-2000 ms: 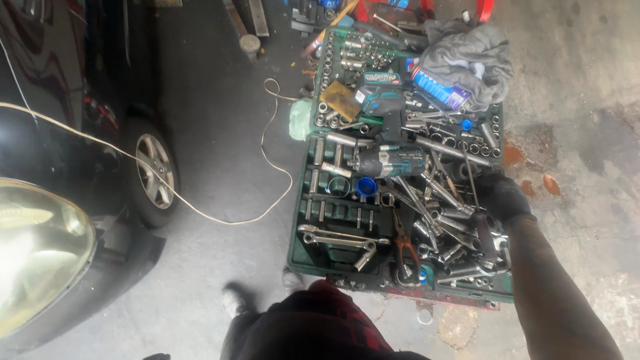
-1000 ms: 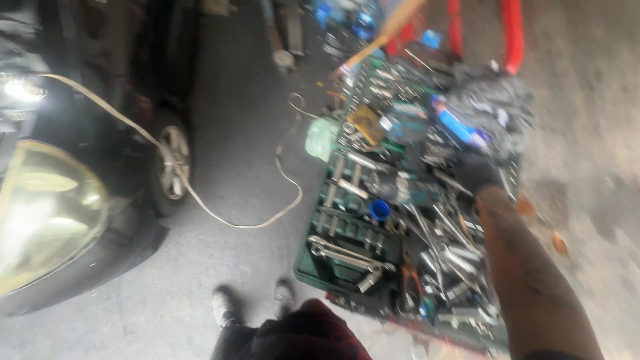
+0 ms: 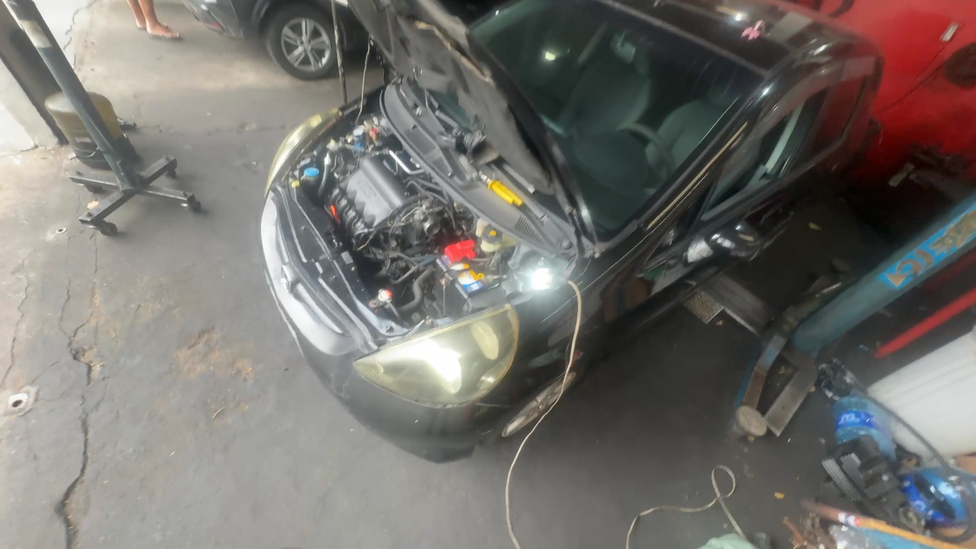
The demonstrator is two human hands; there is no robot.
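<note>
Neither my left hand nor my right hand shows in the head view. A black car (image 3: 610, 305) stands with its hood (image 3: 488, 114) raised over the engine bay. Inside the bay are the engine cover (image 3: 376, 191), a car battery (image 3: 469, 280) with a red terminal cover (image 3: 460, 251), and a blue cap (image 3: 310, 173). A yellow tool or part (image 3: 504, 193) lies on the cowl below the windshield. A lit lamp (image 3: 540, 278) shines beside the near headlight (image 3: 450, 354), and a pale cable (image 3: 573, 351) runs from there down to the floor.
A wheeled stand (image 3: 122, 183) is at the upper left, near a tank (image 3: 84, 122). Another car's wheel (image 3: 301, 41) and a person's feet (image 3: 162, 29) show at the top. On the right are a blue lift post (image 3: 877, 282), its metal arm (image 3: 789, 389) and blue plastic bottles (image 3: 862, 423).
The view has swung from the toolbox to the car's open engine bay. My gloved right hand, over the tools in the earlier frames, is out of view.
</note>
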